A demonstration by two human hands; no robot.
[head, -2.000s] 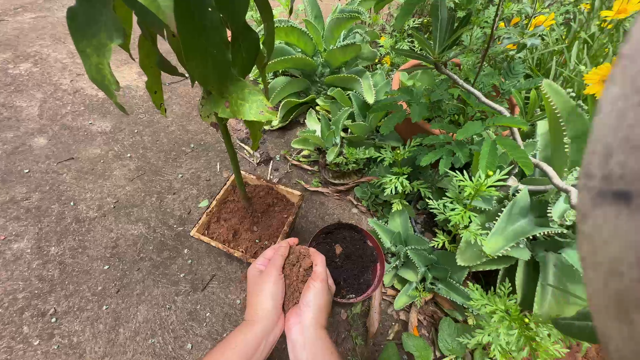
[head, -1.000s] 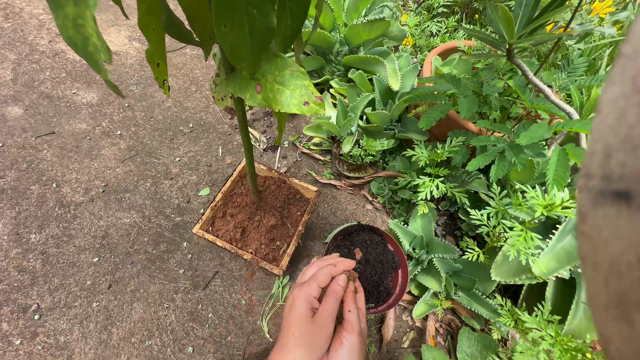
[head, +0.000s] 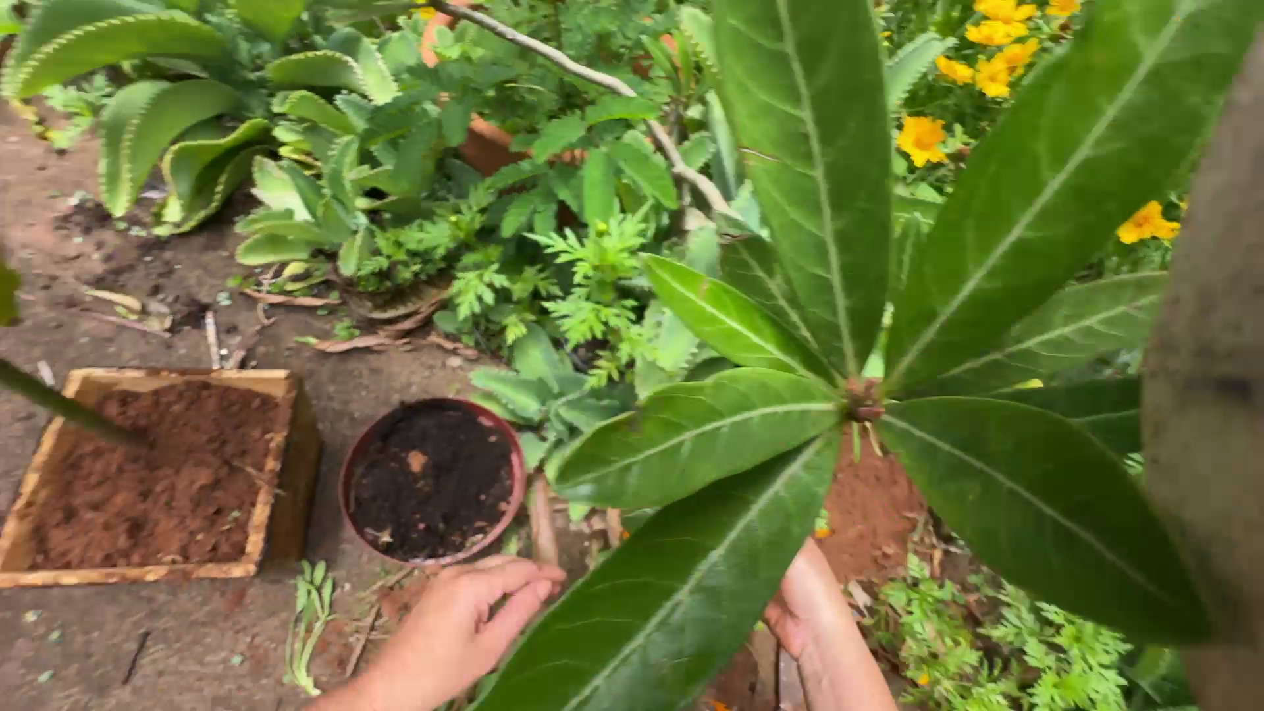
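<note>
Below the round reddish pot (head: 499,528) of dark soil, my left hand (head: 474,617) hovers with its fingers loosely together; large leaves hide the space beside its fingertips. My right hand (head: 805,602) is partly covered by the leaves of a plant (head: 864,400) that rises close to the camera, and its fingers are hidden. Reddish soil (head: 869,509) shows beyond that hand. A square wooden planter (head: 281,474) filled with red-brown soil stands at the left, a green stem (head: 64,405) rising from it. One small brown clod (head: 417,461) lies on the dark soil.
Serrated succulents (head: 178,109), feathery green plants and yellow-orange flowers (head: 921,140) fill the bed behind. A bare branch (head: 592,79) crosses it, near a terracotta pot (head: 484,146). A blurred brown post-like object (head: 1205,395) blocks the right edge. A pulled-up sprig (head: 311,622) lies on the ground.
My hands, cupped together around soil two seconds ago, have moved apart, away from over the dark-soil pot. The view has swung right, bringing the large-leaved plant in front.
</note>
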